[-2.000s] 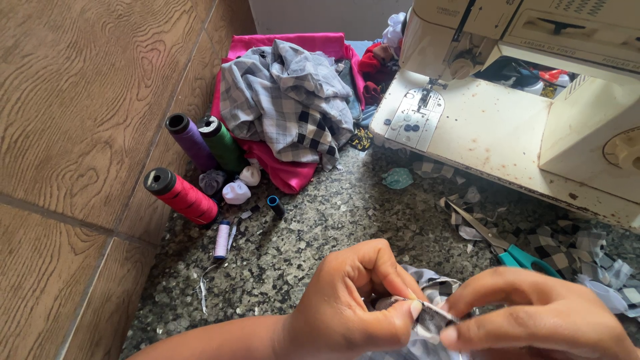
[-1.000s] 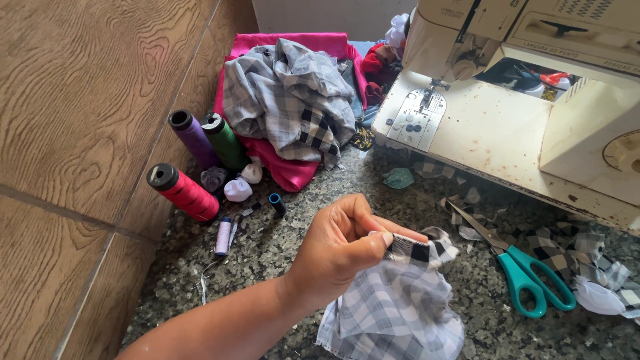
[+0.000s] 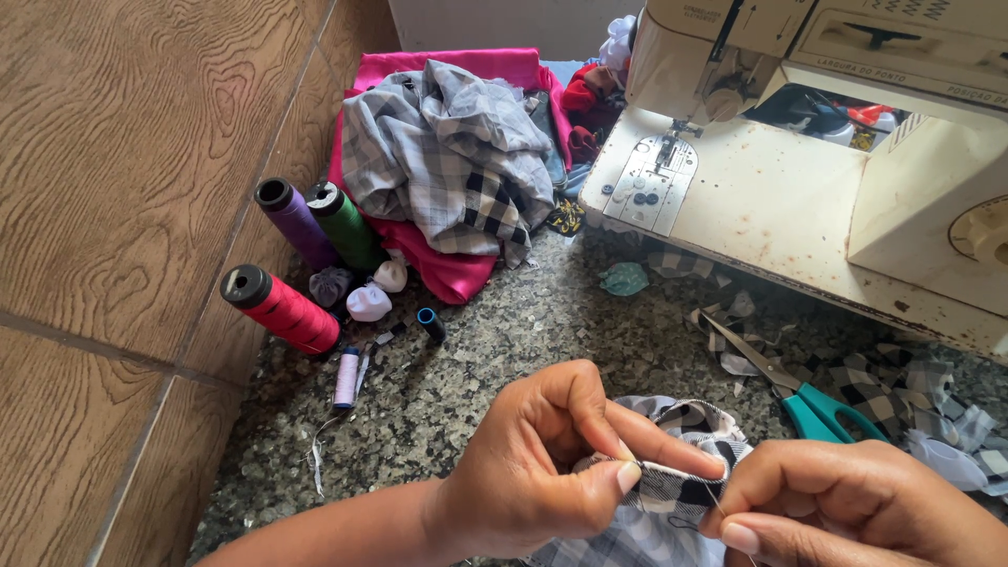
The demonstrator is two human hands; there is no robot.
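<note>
My left hand pinches the folded edge of a black, white and grey checked cloth between thumb and fingers. Close beside it on the right, my right hand has its thumb and forefinger closed on a thin needle or thread at the cloth's edge; which of the two cannot be told. The lower part of the cloth hangs beneath both hands. Scissors with teal handles lie partly open on the granite surface, just beyond my right hand.
A cream sewing machine stands at the upper right. Checked fabric is heaped on pink satin. At left are purple, green and red thread cones, with a small lilac spool. Scraps lie at right.
My right hand, out of view one second ago, is back at the cloth beside my left hand. The cloth's edge, stretched out from my left hand then, is now between both hands.
</note>
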